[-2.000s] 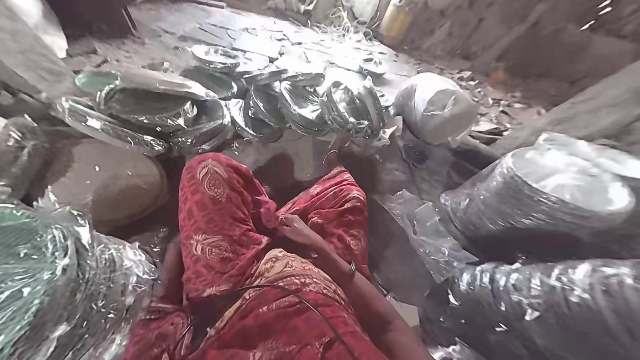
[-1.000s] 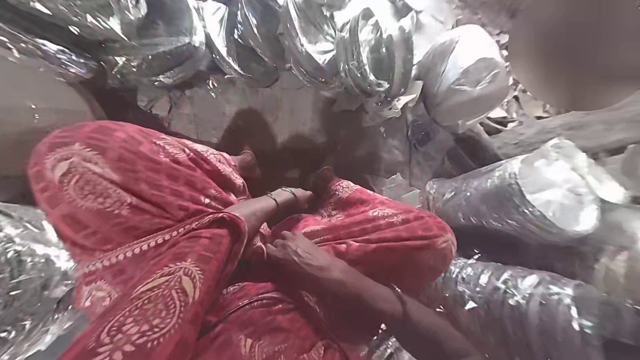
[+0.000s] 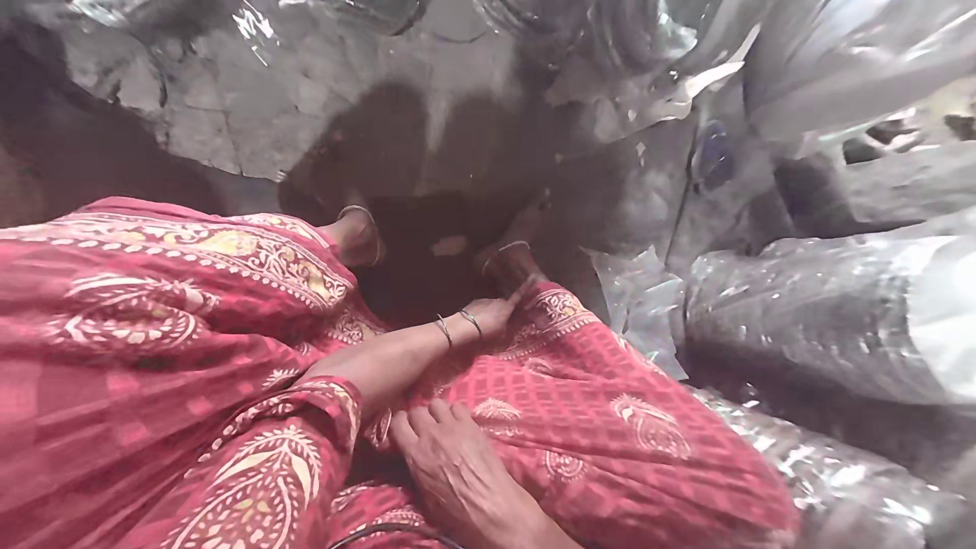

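Observation:
My left hand (image 3: pixel 492 316), with two thin bangles at the wrist, reaches across my lap. It touches the patterned hem of the red printed garment (image 3: pixel 610 412) beside one ankle; whether its fingers pinch the cloth is hidden. Below it, my right hand (image 3: pixel 450 457) lies back up on the garment with its fingers bent, and its fingertips meet the cloth near my left forearm. Whether it grips a fold cannot be told. Anklets (image 3: pixel 515 245) circle both ankles, and the feet are in dark shadow. A dark cord (image 3: pixel 396 528) crosses the lap at the bottom edge.
Plastic-wrapped cylindrical bundles (image 3: pixel 801 320) lie at the right, with another shiny wrapped bundle (image 3: pixel 831 465) below. Crumpled clear plastic (image 3: pixel 644 301) is between them and my knee. More wrapped items (image 3: pixel 640 38) line the top edge. A grey, cracked floor surface (image 3: pixel 221 99) shows ahead.
My left arm was down at my side two seconds ago; it now reaches across my lap to the hem by the ankle. My right hand remains at the lap. The view has tilted down.

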